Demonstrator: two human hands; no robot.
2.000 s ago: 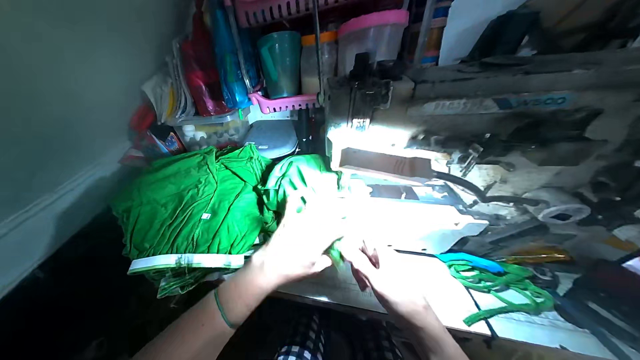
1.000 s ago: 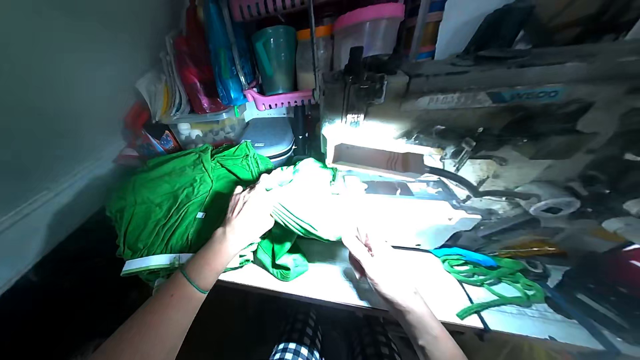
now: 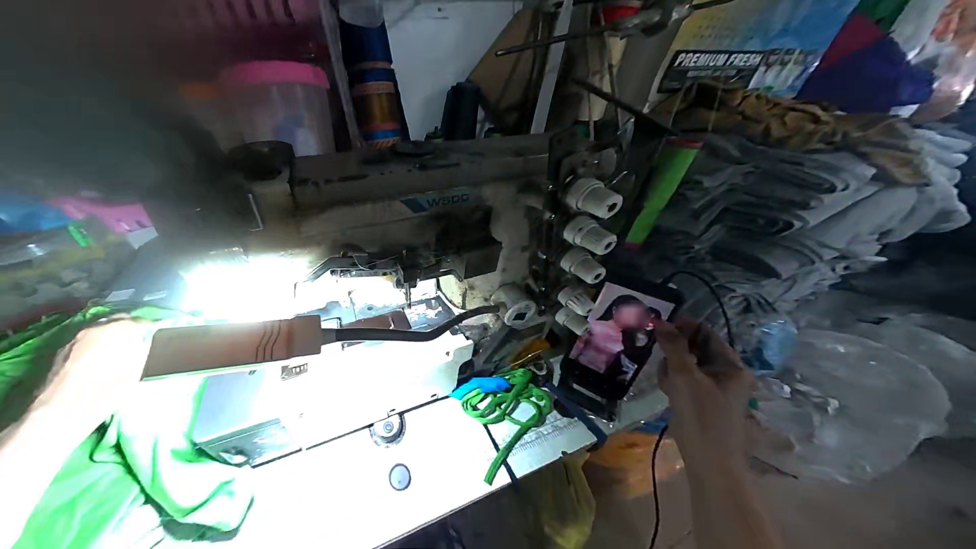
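My right hand (image 3: 701, 358) is at the right edge of a smartphone (image 3: 619, 339) with a lit screen, its fingers touching the side; whether it grips the phone I cannot tell. The phone leans at the sewing machine's right end. My left hand (image 3: 76, 374), washed out by glare, lies on green fabric (image 3: 168, 473) at the far left; its fingers are unclear. Between the hands stands an industrial sewing machine (image 3: 366, 198) with white tension dials (image 3: 595, 198) and a lamp (image 3: 232, 347) over its bed. A green fabric cord (image 3: 507, 404) lies coiled beside a blue piece (image 3: 480, 386).
Stacked grey folded fabric (image 3: 785, 206) rises at the right behind the phone. A black cable (image 3: 657, 488) hangs below my right wrist. A clear plastic bag (image 3: 862, 396) lies at the right. Thread cones (image 3: 374, 91) and a pink-lidded jar (image 3: 276, 107) stand behind the machine.
The view has swung far to the right. My right hand has left the green fabric and the machine bed and is now at the phone. My left hand remains at the green fabric.
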